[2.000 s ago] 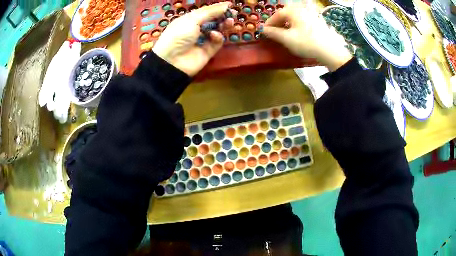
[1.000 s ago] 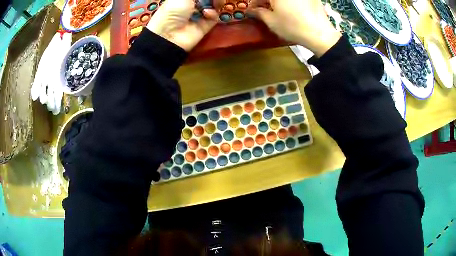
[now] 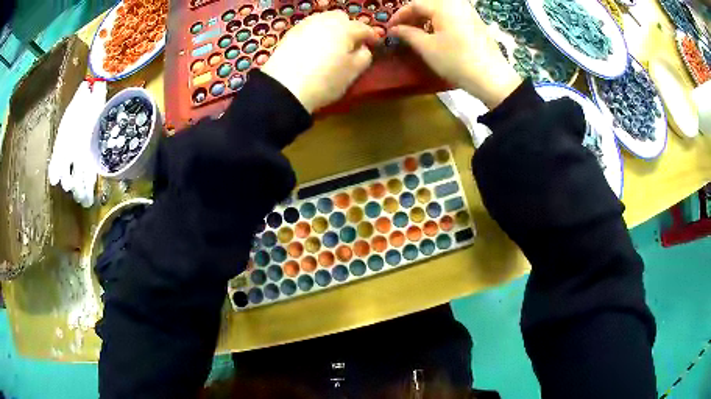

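The red mould [image 3: 183,93] lies at the top, its round cavities partly filled with coloured pieces. My left hand [image 3: 323,61] is over its near part, back up and fingers curled; its palm is hidden. My right hand [image 3: 460,48] is beside it, thumb and finger together at the mould. Both sets of fingertips almost meet. A small dark spot shows between them, but I cannot tell whether it is a held piece or a cavity. The sample keyboard [image 3: 355,226], pale with multicoloured round keys, lies flat nearer me, partly covered by my left sleeve.
At left are a worn brown tray [image 3: 31,156], white gloves [image 3: 76,144], a bowl of dark and silvery discs [image 3: 125,132], a basin of black pieces [image 3: 117,241] and a plate of orange pieces [image 3: 134,35]. At right are plates of teal pieces [image 3: 577,27] and slate pieces [image 3: 627,97].
My left hand has turned from palm up, with dark pieces showing in it, to back up, and has moved right towards my right fingertips. The whole view has shifted slightly.
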